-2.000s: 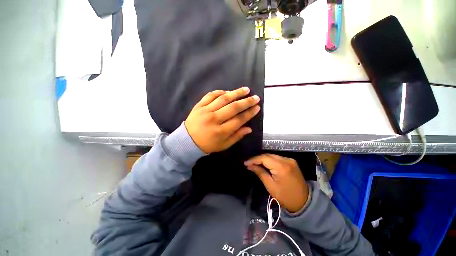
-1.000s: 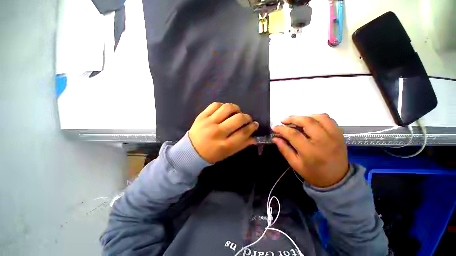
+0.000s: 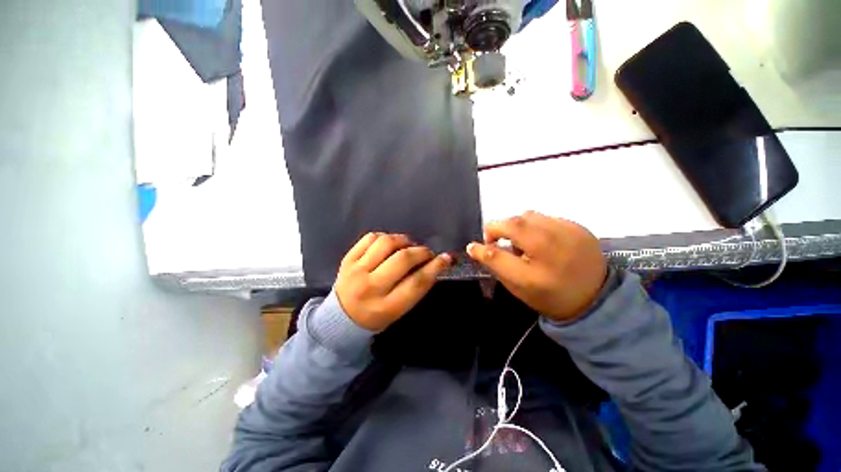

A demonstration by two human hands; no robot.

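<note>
A dark grey fabric panel [image 3: 378,157] lies on the white table from the sewing machine [image 3: 461,37] down to the table's front edge. Its right edge runs up to the brass-coloured presser foot area [image 3: 463,76]. My left hand [image 3: 385,279] holds the panel near its lower edge, with fingers curled over the cloth. My right hand [image 3: 542,263] pinches the panel's lower right corner between thumb and fingertips, close to the left fingertips. The fabric under my fingers is partly hidden.
Pink and blue thread snips [image 3: 583,60] lie right of the machine. A black smartphone [image 3: 705,124] with a white cable lies farther right. Dark and blue cut pieces [image 3: 198,37] lie at the table's left. A blue crate [image 3: 710,341] stands at lower right. White earphone cord hangs over my chest.
My right hand has come up from below the table edge to the panel's corner, beside my left hand. My left hand has moved down from the panel's middle. The view has shifted, showing more of the machine.
</note>
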